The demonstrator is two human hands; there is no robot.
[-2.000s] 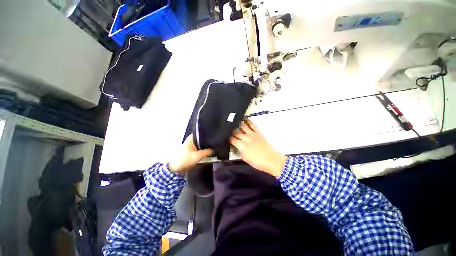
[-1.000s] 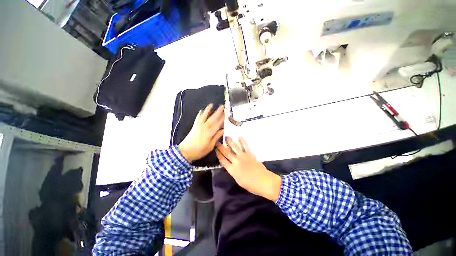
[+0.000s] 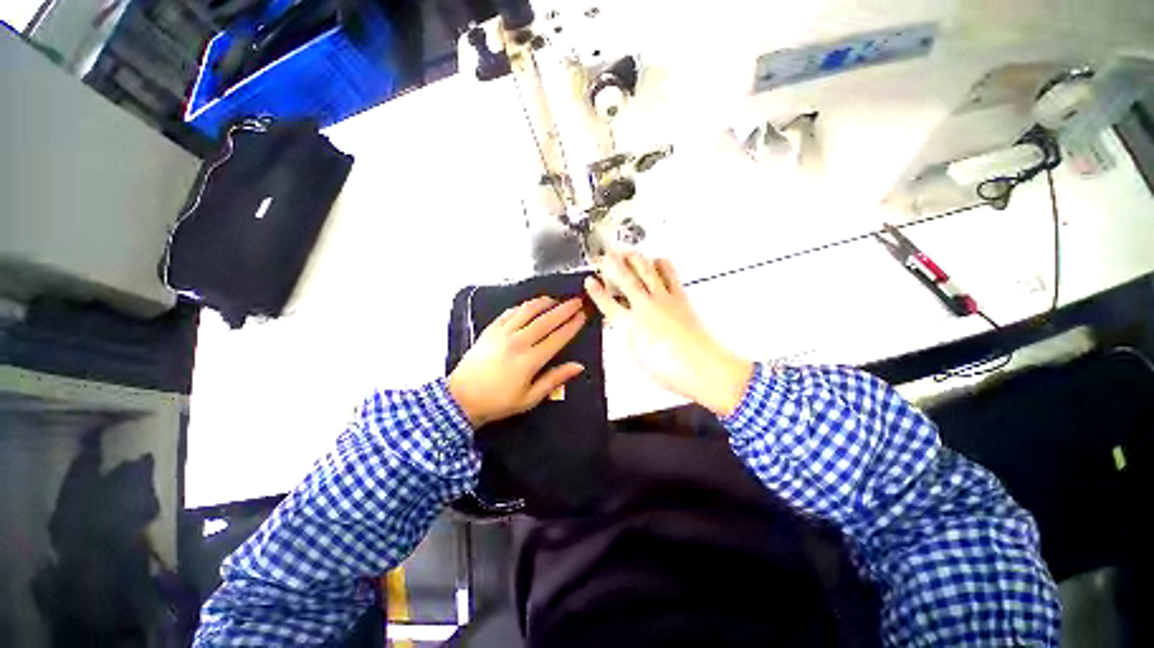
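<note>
A black fabric panel [image 3: 544,456] lies on the white table and hangs over its front edge towards the lap. A pale curved line runs along its left side, and a small beige tab shows beside my left thumb. My left hand [image 3: 513,361] lies flat on the panel with fingers slightly apart. My right hand [image 3: 652,317] is at the panel's upper right corner, fingertips just below the presser foot area [image 3: 585,234] of the white sewing machine [image 3: 810,139]. Whether its fingertips pinch the fabric is unclear.
A stack of black panels [image 3: 253,228] lies at the table's left. A blue crate [image 3: 304,76] stands beyond it. Red-and-black snips [image 3: 934,276] lie right of the needle. More black fabric [image 3: 1063,443] is at the lower right.
The panel has moved from lying by the needle to hanging over the front edge, its tab now showing. My right hand has moved up to the needle area. The view has shifted.
</note>
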